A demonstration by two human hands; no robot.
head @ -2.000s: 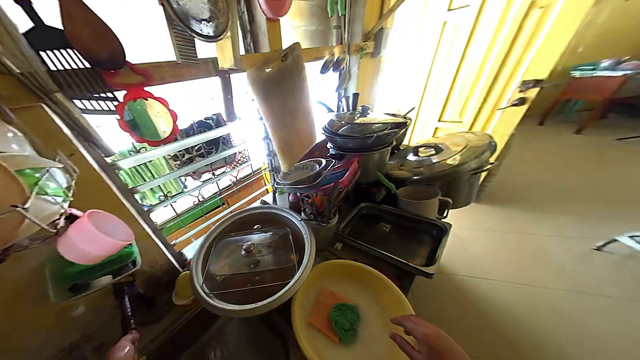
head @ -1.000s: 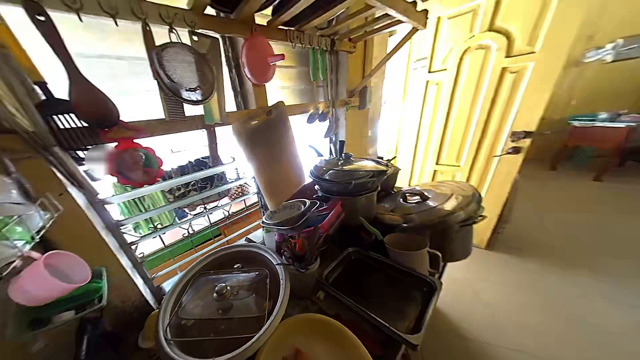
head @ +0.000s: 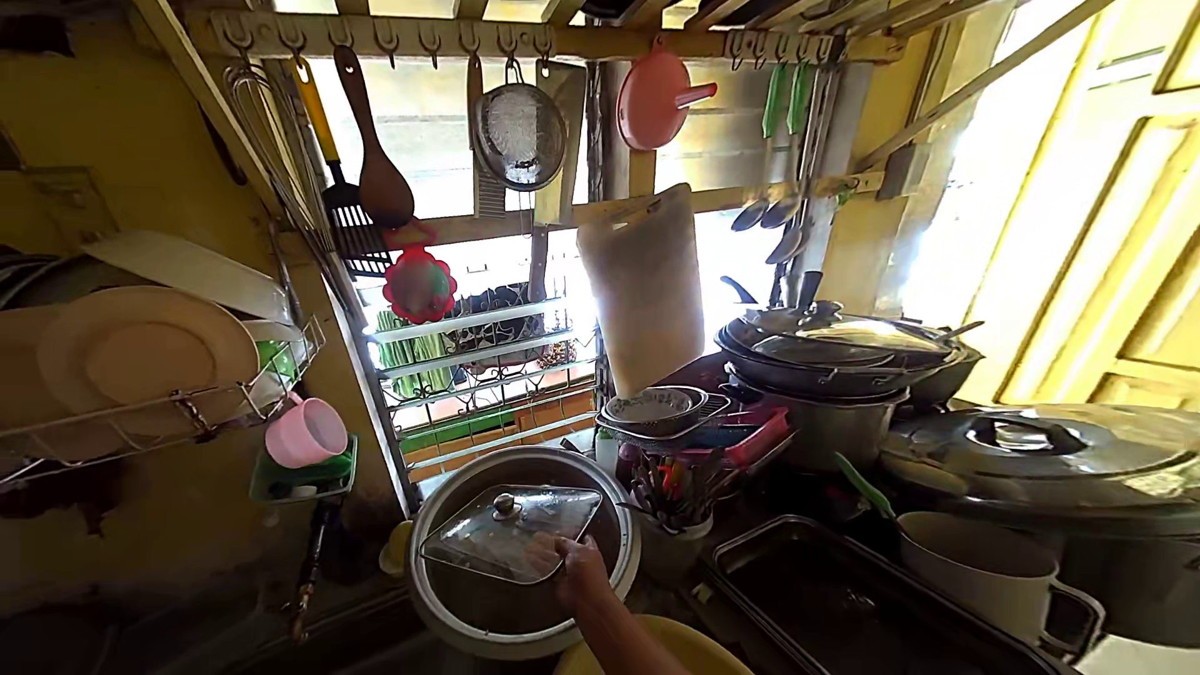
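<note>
My right hand (head: 579, 568) grips the lower right edge of a square glass lid (head: 516, 532) with a round knob. The lid is tilted over a large round metal basin (head: 527, 628), dark inside. Under my right forearm shows part of a yellow plastic basin (head: 689, 645); its contents are hidden. My left hand is out of view. Right of the basin stands a container of cutlery (head: 677, 506), and a dark rectangular baking pan (head: 844, 600) lies beyond it.
Plates (head: 150, 361) fill a wire rack at left, beside a hanging pink plastic mug (head: 306, 431). A cutting board (head: 642, 291) leans at the window. At right are stacked pans (head: 834, 347), a large lidded pot (head: 1050, 459) and a beige mug (head: 980, 572). Utensils hang from a hook rail (head: 384, 37).
My right hand has moved from the yellow basin to the glass lid and taken hold of its edge. The lid is now tilted. My left hand, seen at lower left two seconds ago, is out of view.
</note>
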